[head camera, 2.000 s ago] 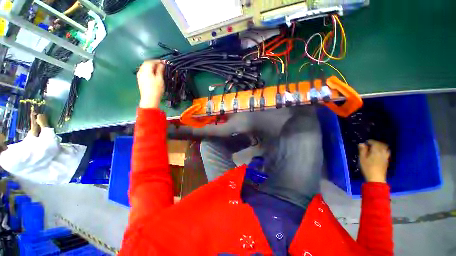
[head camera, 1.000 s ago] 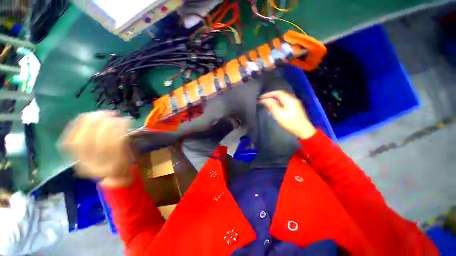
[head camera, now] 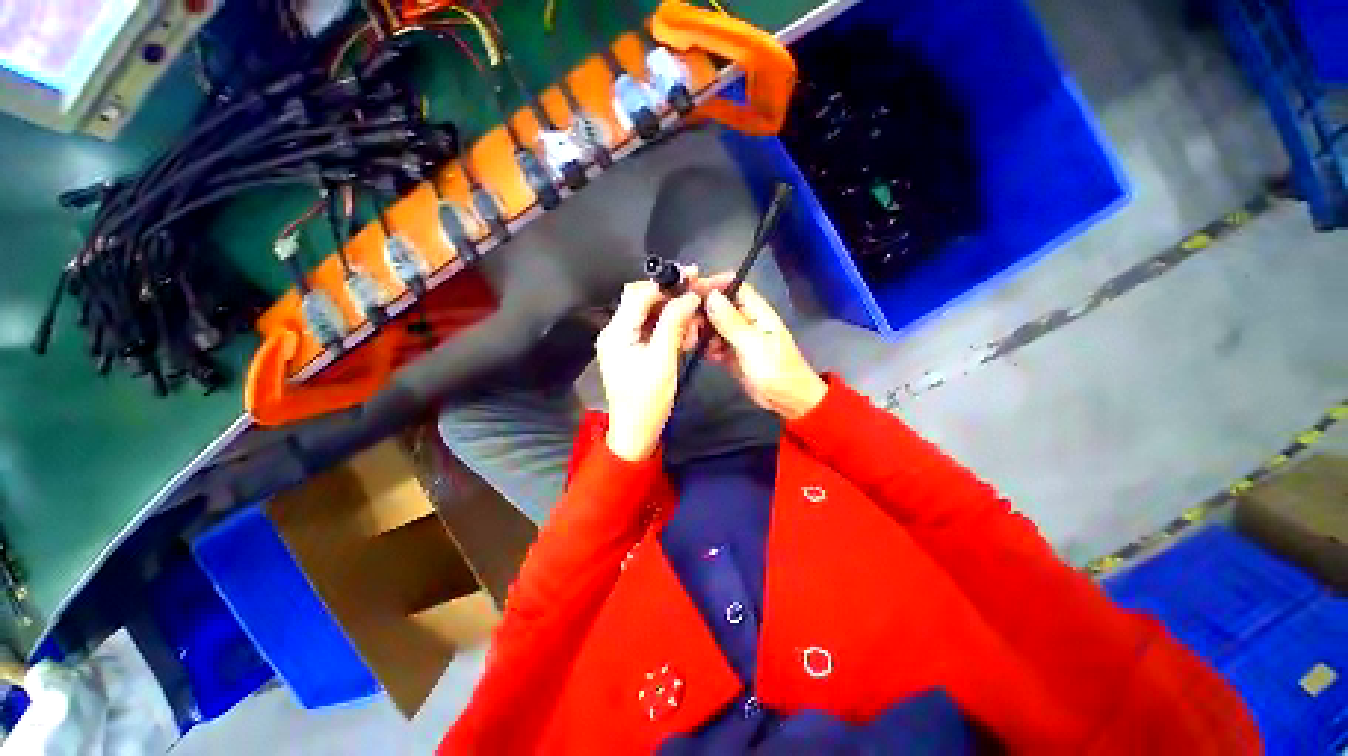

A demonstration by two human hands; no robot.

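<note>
My left hand and my right hand are close together above my lap, both on a short black cable assembly. A round moulded connector with an open face sticks up from my left fingertips. The cable's other, thicker end points up and away from my right fingers. My fingers hide the part between. The orange test fixture strip runs along the bench edge with a row of grey-clear and black test connectors. A pile of black cables lies on the green bench left of it.
A blue bin with black cables stands right of my knees. The beige tester is at the top left. An open cardboard box and another blue bin are below the bench. Part of a person in white shows at bottom left.
My left hand has come from the cable pile and my right hand from the blue bin; they now meet over my lap on one cable. The view has swung to the right.
</note>
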